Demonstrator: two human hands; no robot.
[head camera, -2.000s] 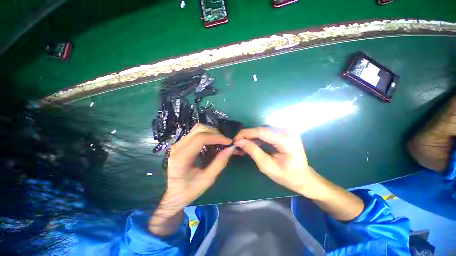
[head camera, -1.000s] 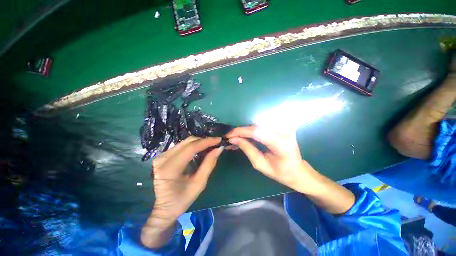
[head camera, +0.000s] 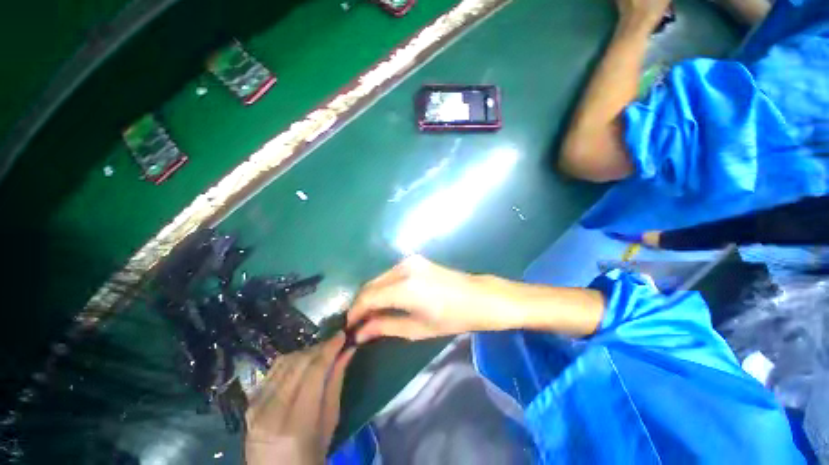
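Note:
Small glossy black plastic parts (head camera: 227, 313) lie in a loose heap on the green bench, to the left of my hands. My left hand (head camera: 295, 400) and my right hand (head camera: 423, 300) meet at their fingertips just right of the heap. A small dark piece shows between the fingertips, mostly hidden by the fingers and blurred. My left hand is partly cut off by the lower edge of the picture.
A dark red phone unit (head camera: 461, 107) lies on the bench ahead. Open handsets (head camera: 240, 71) sit on the green belt beyond the worn whitish edge strip (head camera: 300, 132). A neighbour's bare forearm (head camera: 600, 118) and blue sleeve reach in at the right. Tiny white scraps (head camera: 302, 194) lie on the bench.
The view has swung to the right and tilted, so the heap sits lower left and more of the neighbour shows. My hands are still together at the fingertips; the left hand's back is turned more to view.

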